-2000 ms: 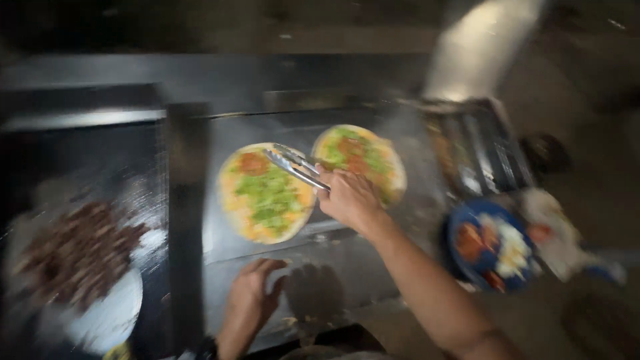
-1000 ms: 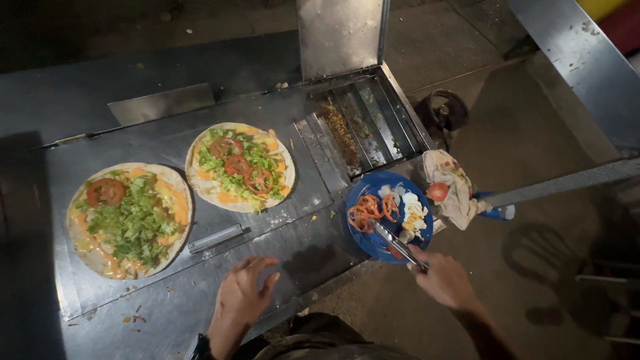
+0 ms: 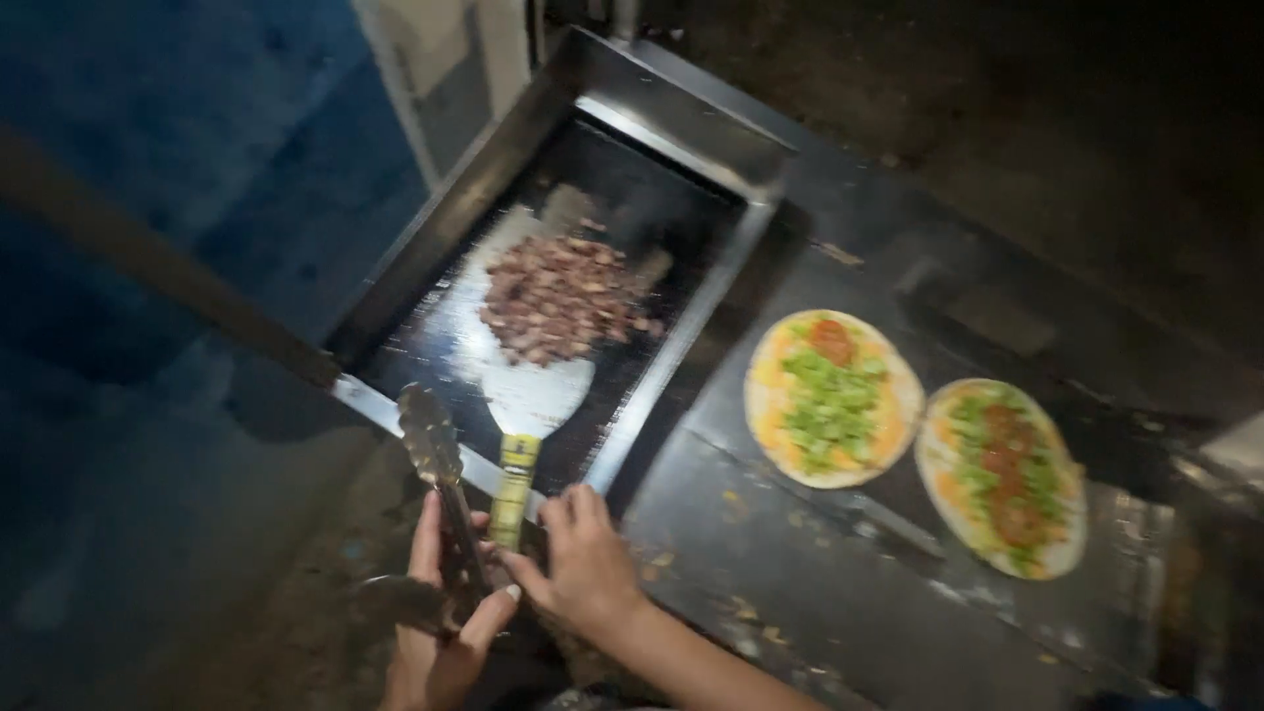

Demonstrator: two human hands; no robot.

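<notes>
Metal tongs (image 3: 432,434) are in my left hand (image 3: 449,602), their arms spread apart and their scalloped tip pointing up over the griddle's near edge. A wide metal spatula (image 3: 538,395) with a yellow handle lies on the griddle (image 3: 632,415), its blade against a heap of chopped meat (image 3: 563,296). My right hand (image 3: 583,563) is beside the end of that handle, thumb and fingers apart; whether it touches the handle is blurred. To the right, a flat tortilla (image 3: 834,400) carries lettuce, orange shreds and a tomato slice. A second topped tortilla (image 3: 1002,479) lies close beside it.
Raised metal walls (image 3: 449,222) surround the griddle. The tortillas lie on a steel work surface (image 3: 790,553) with scattered food scraps and a narrow metal handle (image 3: 894,525). A long bar (image 3: 178,267) runs in from the left to the griddle's corner.
The tongs, in my right hand over the blue plate one second ago, are now in my left. Both hands are now by the griddle. The view has swung far left, and the plate is out of sight.
</notes>
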